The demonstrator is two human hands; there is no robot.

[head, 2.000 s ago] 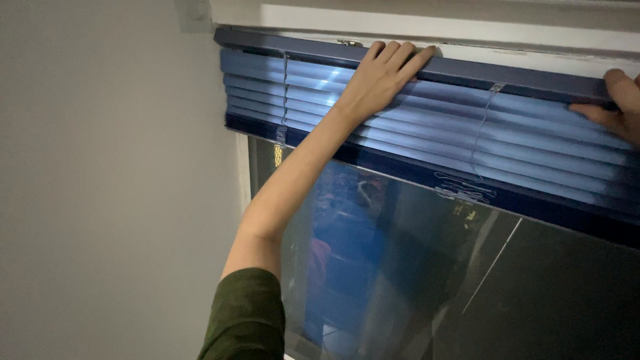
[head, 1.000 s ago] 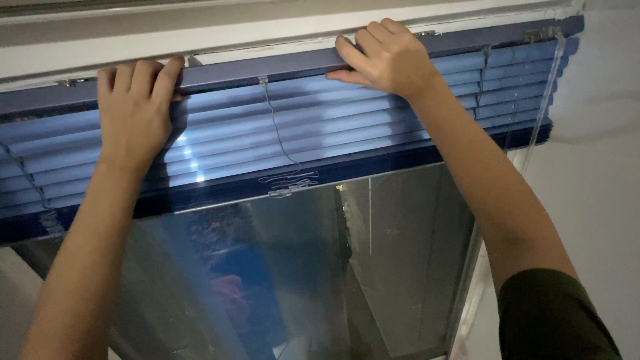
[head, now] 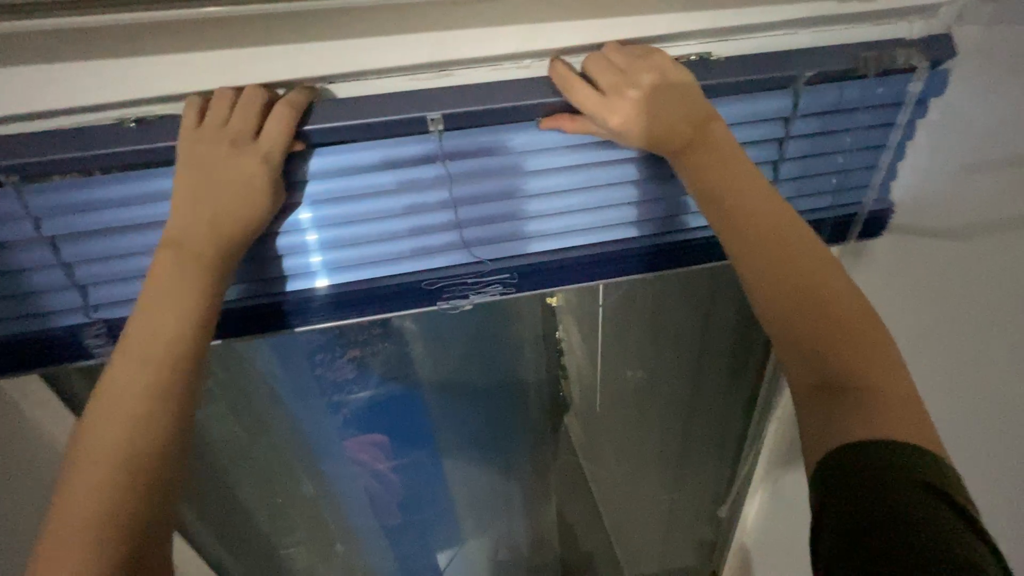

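Note:
A blue venetian blind with gathered slats (head: 384, 192) spans the top of a window. My left hand (head: 236, 160) grips its headrail (head: 376, 112) left of the middle, fingers over the top edge, thumb mostly hidden. Right of the middle, my right hand (head: 632, 100) pinches the same headrail, fingers above and thumb below. Thin ladder cords cross the slats, and a tangle of cord (head: 472, 290) lies against the dark blue bottom rail (head: 560, 272). At the right end hangs a clear wand or cord (head: 888, 152).
Above the headrail runs the white window frame (head: 448, 76), with small metal brackets (head: 700, 57) showing at the gap. Below the blind is dark window glass (head: 496, 432) with reflections. A pale wall (head: 960, 320) stands close to the blind's right end.
The view has swung right from the blind's left end to its right end. Both hands are on the headrail throughout; between one second ago and now their grips look much the same.

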